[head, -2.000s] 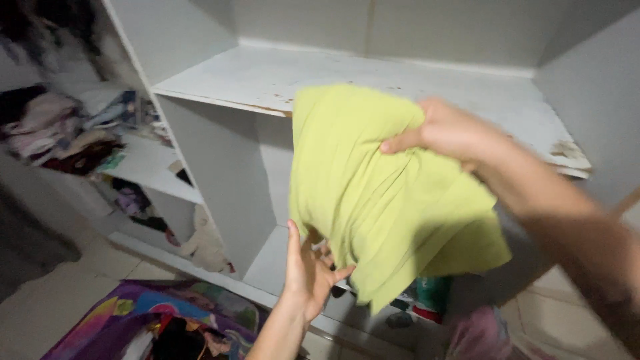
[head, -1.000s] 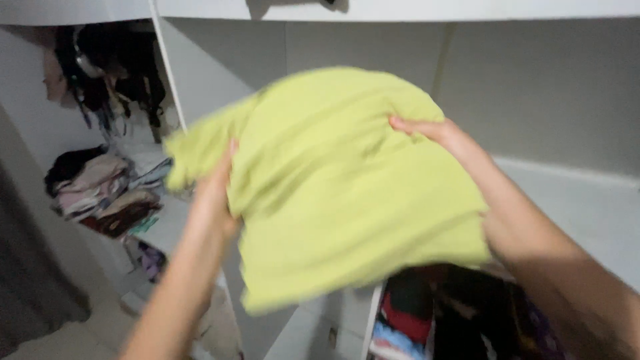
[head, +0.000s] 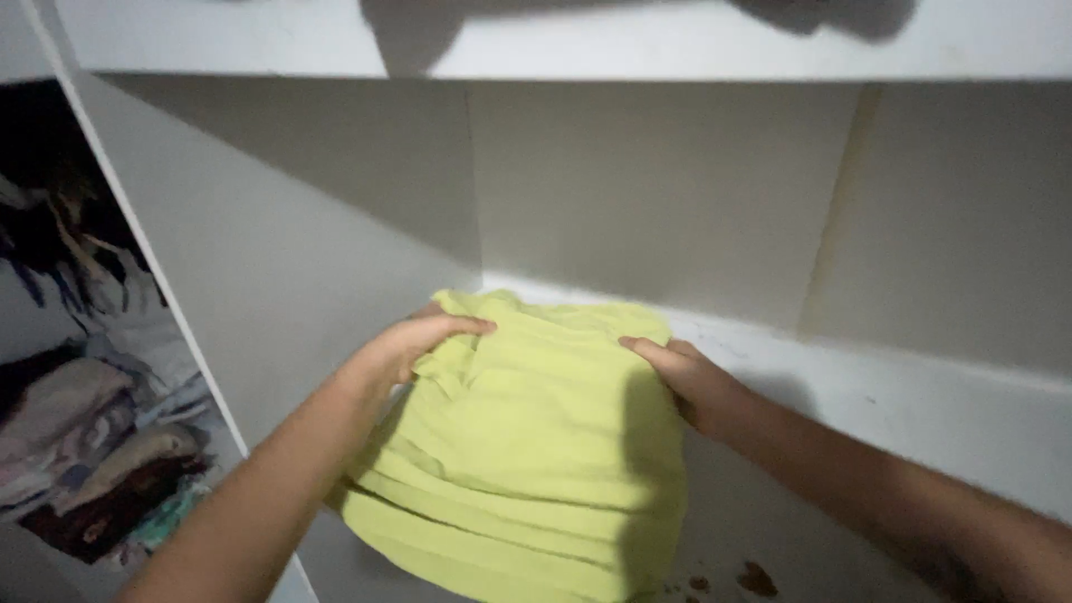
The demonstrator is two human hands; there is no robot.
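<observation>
A yellow-green cloth point(head: 536, 419), folded in layers, is spread between my two hands inside a white shelf compartment. My left hand point(head: 427, 339) grips its far left part, thumb on top and fingers beneath. On the far right edge, my right hand point(head: 691, 377) holds it the same way, its thumb over the fabric. Creases run across the cloth toward its near edge. Whether its underside rests on the shelf surface cannot be told.
The white shelf board point(head: 879, 419) bears brown worn spots near the front. Another shelf point(head: 586, 46) crosses above. A side panel point(head: 293, 234) stands at left; beyond it lie piled clothes point(head: 92, 435) with dark garments point(head: 67, 209) above them.
The cloth, held up in front of the shelves earlier, is now lower and farther into the compartment, with both hands at its far end. The view has moved closer to the shelf.
</observation>
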